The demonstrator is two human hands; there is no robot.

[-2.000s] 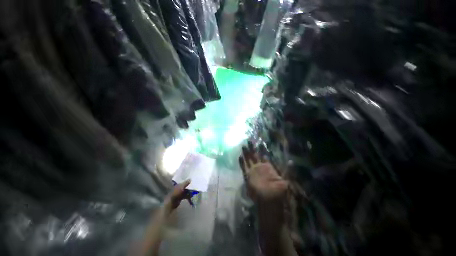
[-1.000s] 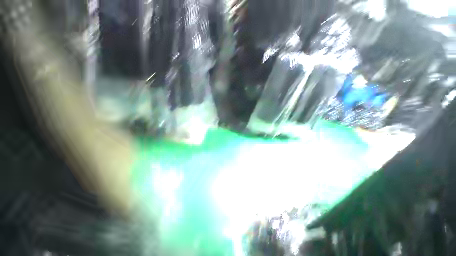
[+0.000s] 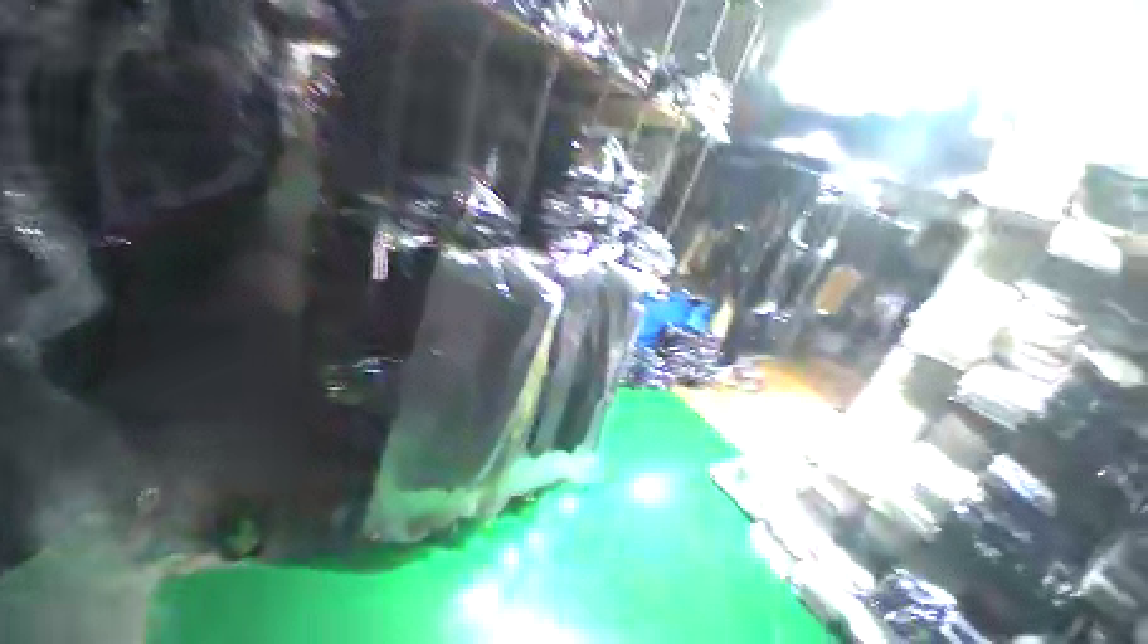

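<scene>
Neither of my hands is in view. Nearest in front of me, dark garments (image 3: pixel 466 365) hang in shiny clear covers (image 3: pixel 533 478) at the centre left, their lower ends just above the green floor. More dark stock (image 3: pixel 189 315) fills the left side, blurred and in shadow. No paper sheet or pen is visible. The picture is blurred and overexposed at the top right.
The glossy green floor (image 3: pixel 667 554) runs forward to a tan floor (image 3: pixel 787 390). Stacked wrapped packs (image 3: pixel 1007 503) line the right side. A blue sack-like thing (image 3: pixel 674 317) lies beyond the hanging garments. More stock hangs farther back.
My hands and the white sheet, seen two seconds ago, are out of view. The view has turned right, out of the dark aisle, showing the green floor and the stacks on the right.
</scene>
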